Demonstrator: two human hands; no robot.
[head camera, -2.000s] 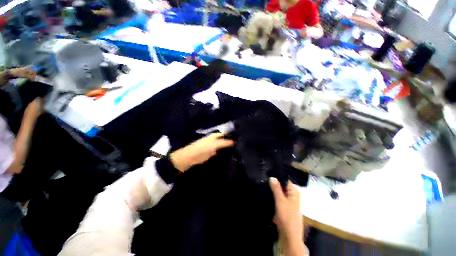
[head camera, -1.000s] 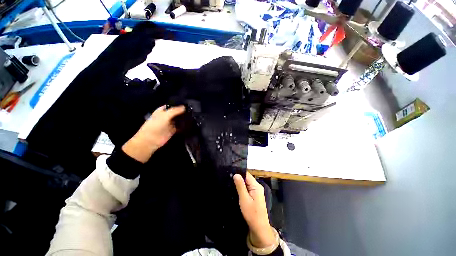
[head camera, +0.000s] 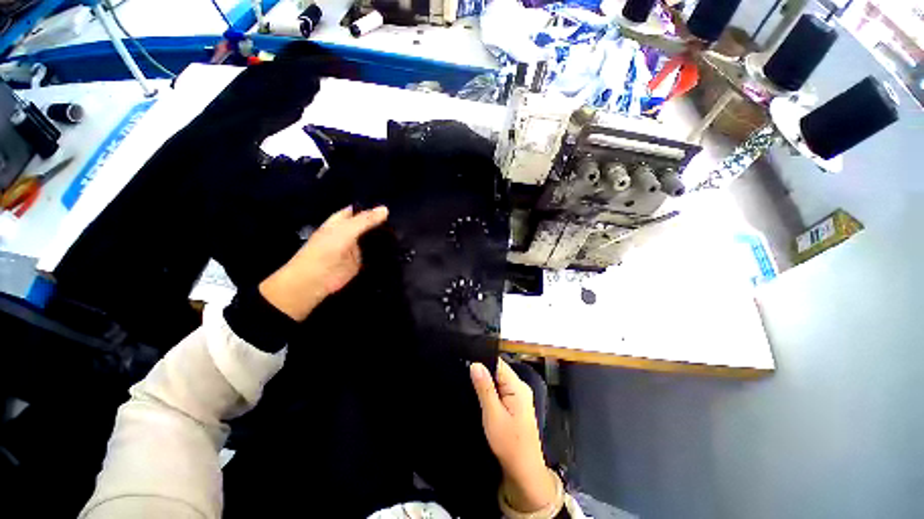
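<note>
A black garment piece (head camera: 426, 264) lies on the table edge and hangs onto my lap, its right edge along the overlock machine (head camera: 588, 193). Pale shiny dots (head camera: 464, 298) form rings on its sheer-looking part. My left hand (head camera: 322, 262) grips the cloth left of the dots, thumb and forefinger at a fold. My right hand (head camera: 507, 421) pinches the lower right edge of the piece, below the machine. The needle area is too dark to make out. Round grey tension knobs (head camera: 620, 176) show on the machine front.
A long heap of black garments (head camera: 172, 182) lies on the table at left. Orange-handled scissors (head camera: 22, 193) are at the far left. Large black thread cones (head camera: 849, 117) stand upper right. A yellow-green box (head camera: 829, 235) sits by the wall. The tan table edge (head camera: 648, 359) runs right.
Since one second ago, the cloth between my hands lies flatter, and more of the dot rings shows. Both hands have barely moved. The head view has swung right and down since two seconds ago.
</note>
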